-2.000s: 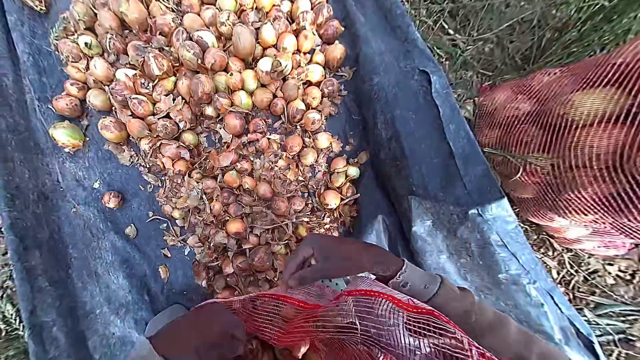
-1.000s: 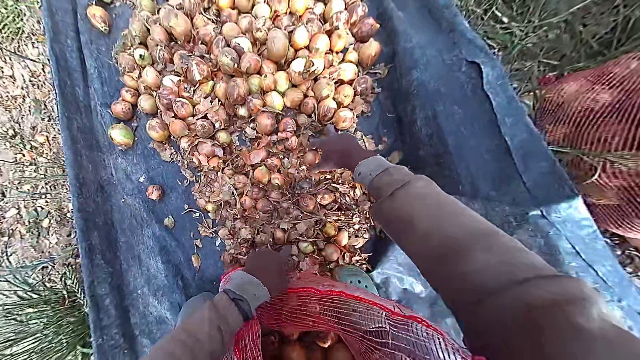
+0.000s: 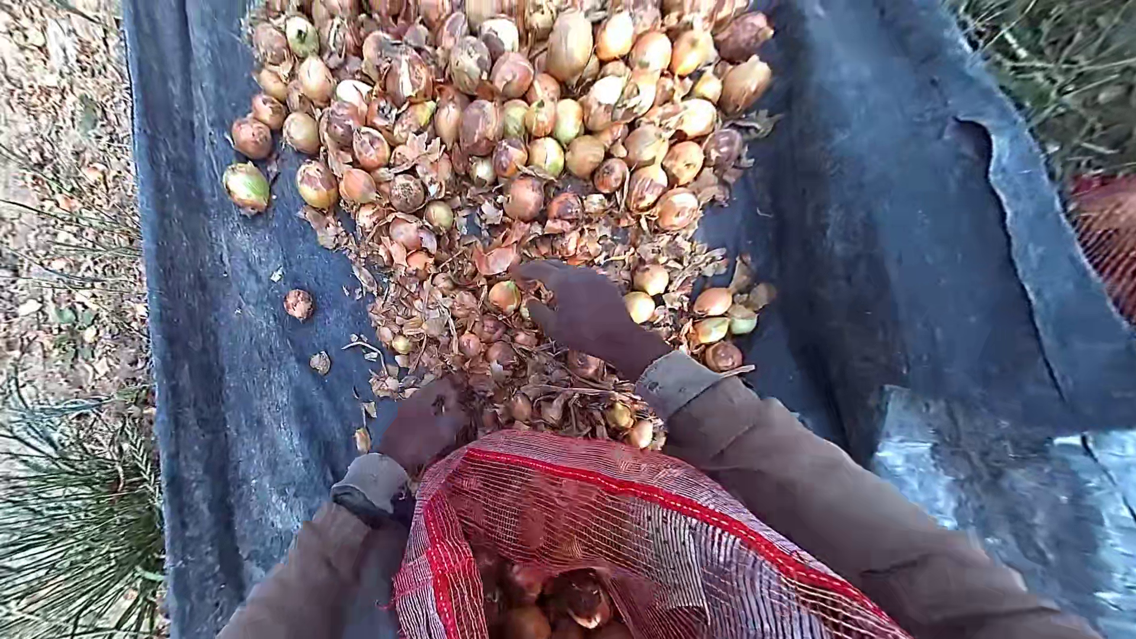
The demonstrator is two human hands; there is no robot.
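A large heap of onions (image 3: pixel 524 115) lies on a dark blue tarp (image 3: pixel 240 390), with loose dry onion skins (image 3: pixel 444 311) and small onions at its near end. My right hand (image 3: pixel 590 315) rests over the skins, fingers spread and pointing left, close to a small onion (image 3: pixel 505 295). At the rim of a red mesh sack (image 3: pixel 603 506) is my left hand (image 3: pixel 429 423), low at the edge of the skins; its fingers are mostly hidden, so its hold is unclear. Inside the sack's open mouth, several onions (image 3: pixel 577 599) show.
Stray onions (image 3: pixel 247 186) lie left of the heap. Part of another red mesh sack (image 3: pixel 1105 235) stands beyond the tarp's right edge. Green grass (image 3: pixel 80 506) and dry ground (image 3: pixel 62 204) border the tarp at left. The tarp is creased and raised at right.
My right hand, at the sack's rim two seconds ago, reached out over the heap and is now lower, among the skins. The sack's mouth now shows onions inside.
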